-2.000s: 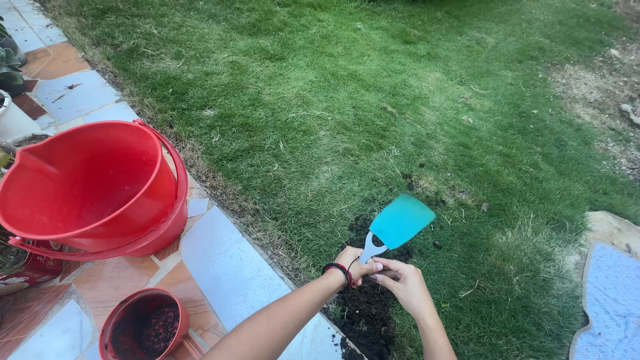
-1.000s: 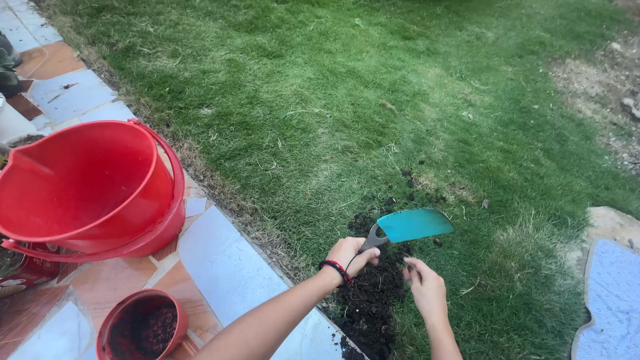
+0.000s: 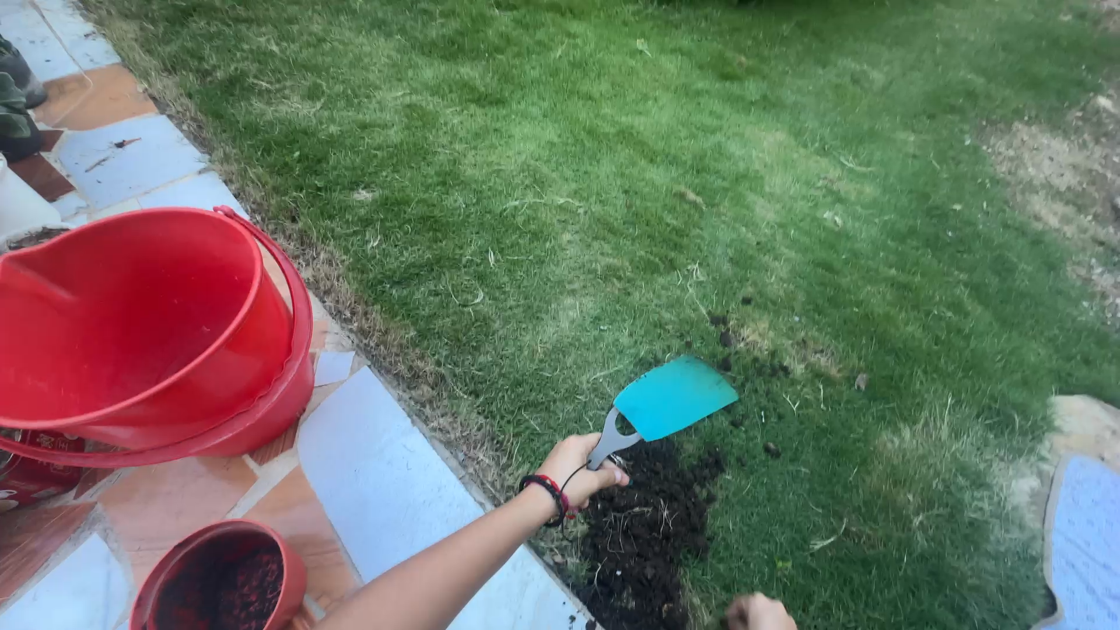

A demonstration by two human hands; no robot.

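Note:
My left hand, with red and dark bracelets at the wrist, grips the grey handle of a turquoise-bladed spatula. The blade points up and to the right, over the grass just above a heap of dark soil that has some roots or dry blades in it. Bits of soil cling to the blade's edge. My right hand shows only in part at the bottom edge, right of the soil heap; its fingers look curled, and whether it holds anything is hidden.
Red buckets, one set in another, stand on the stone paving at left. Nearer is a small reddish pot with soil inside. Potted plants stand at the upper left. Lawn borders the paving; a light blue slab lies at right.
My right hand was at the spatula two seconds ago; it has moved away, down to the bottom edge. The spatula has stayed in my left hand while its blade has turned.

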